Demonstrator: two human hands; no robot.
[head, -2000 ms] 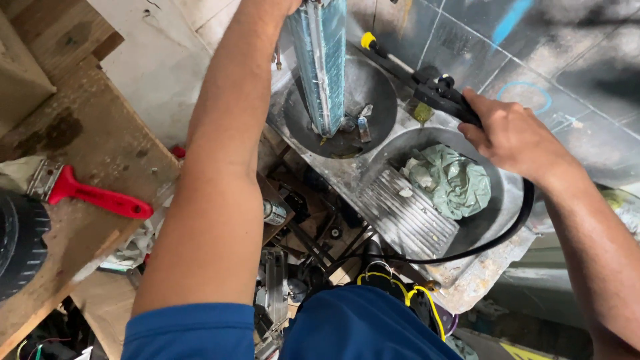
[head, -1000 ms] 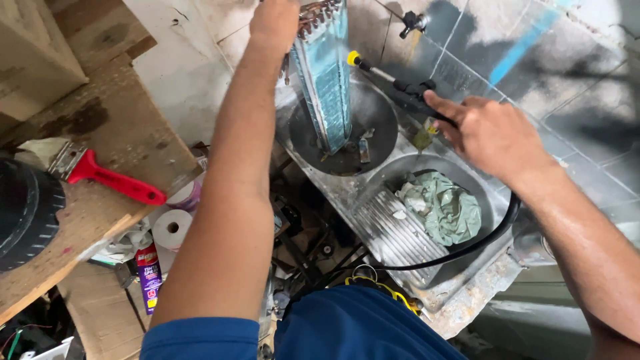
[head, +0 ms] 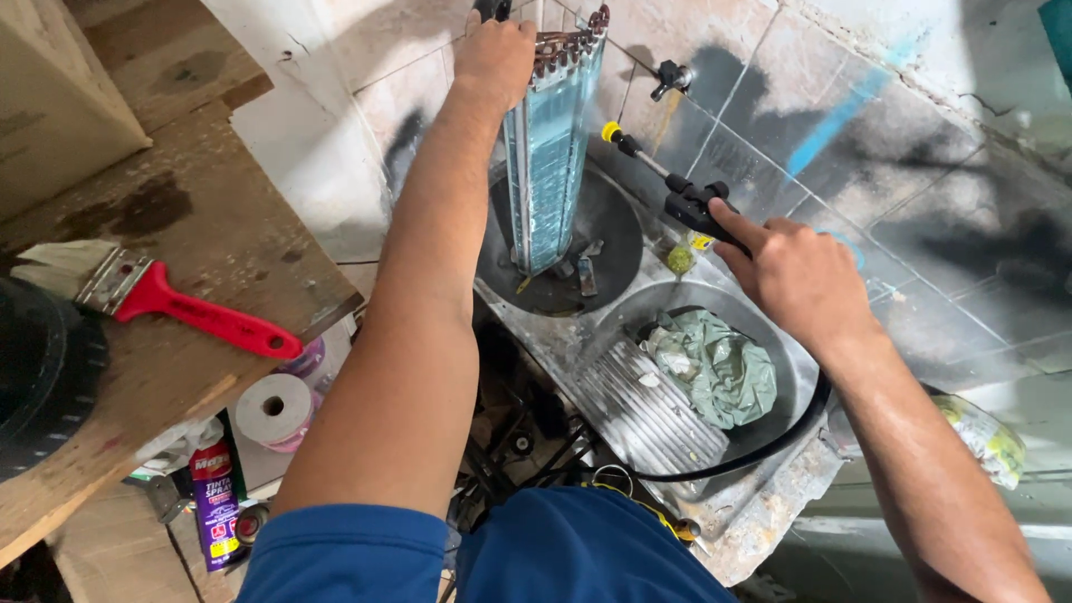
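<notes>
A finned heat-exchanger coil (head: 548, 167) with copper return bends stands on end in the left sink basin (head: 620, 243). At its top, my left hand (head: 496, 59) grips the upper end; the fingertips are partly hidden. My right hand (head: 800, 276) is closed around the black handle of a spray wand (head: 691, 205), whose yellow nozzle points at the coil from the right, a short gap away. Fine mist hangs about the coil. From the handle a black hose (head: 754, 456) loops down across the right basin (head: 783, 368), which holds a crumpled green plastic bag (head: 724, 368).
A wall tap (head: 672, 79) sticks out behind the basins. On the wooden bench (head: 184, 209) at left lie a red-handled paintbrush (head: 201, 318) and a black round container (head: 42, 377). Below are a paper roll (head: 275, 412) and a spray can (head: 216, 502). A green scouring sponge (head: 679, 259) sits between basins.
The coil's copper-bend end has come into view, with my left hand still at it. My right hand keeps hold of the wand, nozzle still toward the coil. The view has shifted.
</notes>
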